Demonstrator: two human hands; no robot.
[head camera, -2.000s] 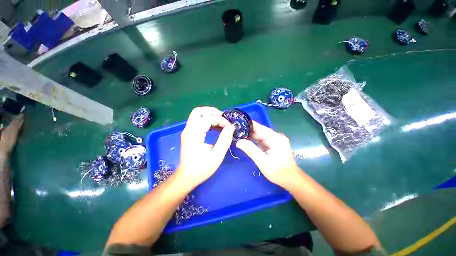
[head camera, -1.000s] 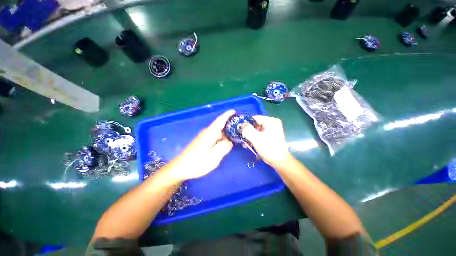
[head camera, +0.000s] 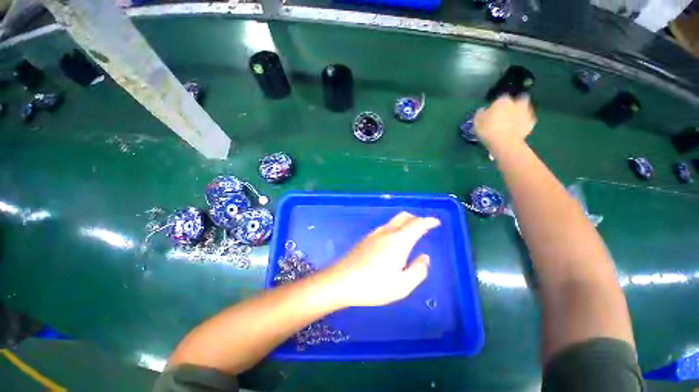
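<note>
My left hand (head camera: 387, 264) is over the blue tray (head camera: 474, 306), empty, thumb and fingers apart. My right hand (head camera: 506, 122) is stretched to the far side, its fingers blurred in front of a black cylinder (head camera: 515, 76). A round blue-patterned unit (head camera: 467, 129) shows at its left edge, partly hidden by the hand; whether the hand grips anything is unclear. Small silvery rings (head camera: 293, 269) lie in the tray's left part, and a single ring (head camera: 431, 304) lies at its right. Another round unit (head camera: 487, 200) with a pale tail lies beyond the tray's right corner.
Several round units (head camera: 231, 209) cluster left of the tray on loose metal parts (head camera: 222, 251). Black cylinders (head camera: 337, 87) and a dark ring-shaped piece (head camera: 368, 127) are at the far side. A pale post (head camera: 146, 76) stands at left. The clear bag (head camera: 579, 203) is mostly behind my right forearm.
My hands have parted. The right hand has moved far forward and right; the left hand is open over the tray, no longer on the round unit. The view has shifted.
</note>
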